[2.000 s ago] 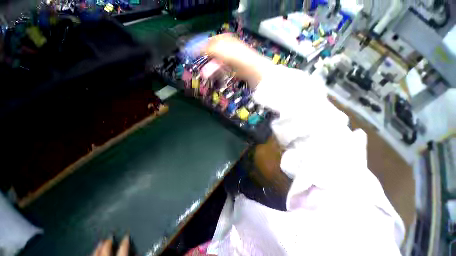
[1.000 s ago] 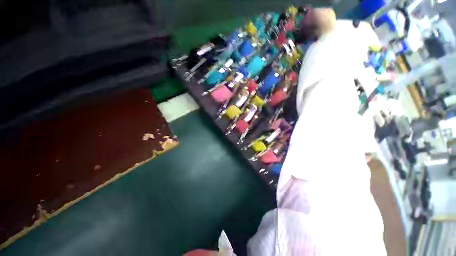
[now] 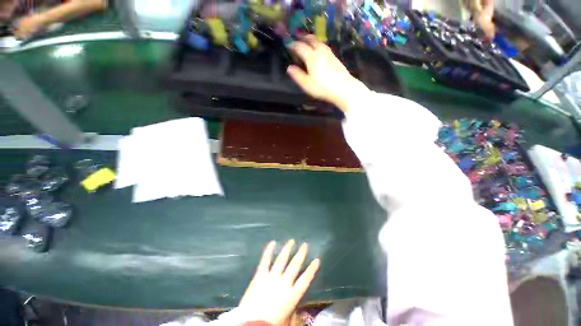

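My right hand reaches over the divided black compartment tray. Its fingers are bent beside colored binder clips; blur hides whether they hold one. My left hand rests on the green bench near its front edge, fingers spread, holding nothing. Small glossy dark units lie in a loose group at the far left. A yellow clip lies beside them. The wide tray of loose mixed clips is at the right, partly behind my right sleeve.
White sheets lie left of the red-brown board, which is under the compartment trays. More black trays stand at the back right. Another person's arm shows at the top left and a hand at the top right. A grey post crosses the left.
My right hand has moved from the loose clips at the right to the compartment tray. The view has turned left, bringing the sheets and glossy units into sight. My left hand now shows with fingers spread.
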